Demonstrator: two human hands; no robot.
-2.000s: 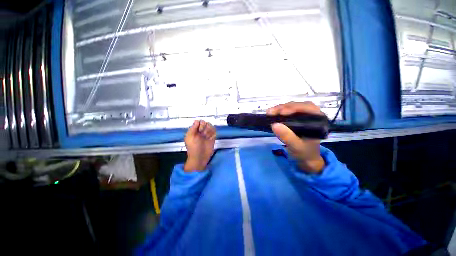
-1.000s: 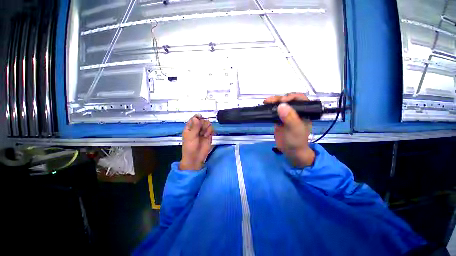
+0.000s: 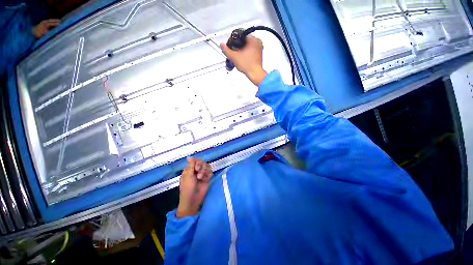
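Observation:
A large silvery-white display back panel [image 3: 155, 111] lies on a blue padded carrier [image 3: 306, 62]. My right hand [image 3: 250, 56] is shut around a black electric screwdriver [image 3: 237, 39], held upright over the panel's right part, its cord curving off to the right. The driver's tip is mostly hidden, so I cannot tell whether it touches the panel. My left hand [image 3: 195, 178] is half curled at the panel's near edge, by the rail, fingertips together. Whether a screw is pinched there is too small to tell.
A second panel [image 3: 399, 41] lies at the upper right. Shiny rollers [image 3: 14, 181] are at the far left. The side rail [image 3: 171, 185] runs along the near edge. Another person's hand [image 3: 45, 27] rests near the panel's upper-left edge. White material [image 3: 113, 228] lies below the rail.
My right hand has moved forward over the panel, and the screwdriver has turned from level to upright. My left hand has stayed near the edge. The view has tilted, and another person's hand has appeared.

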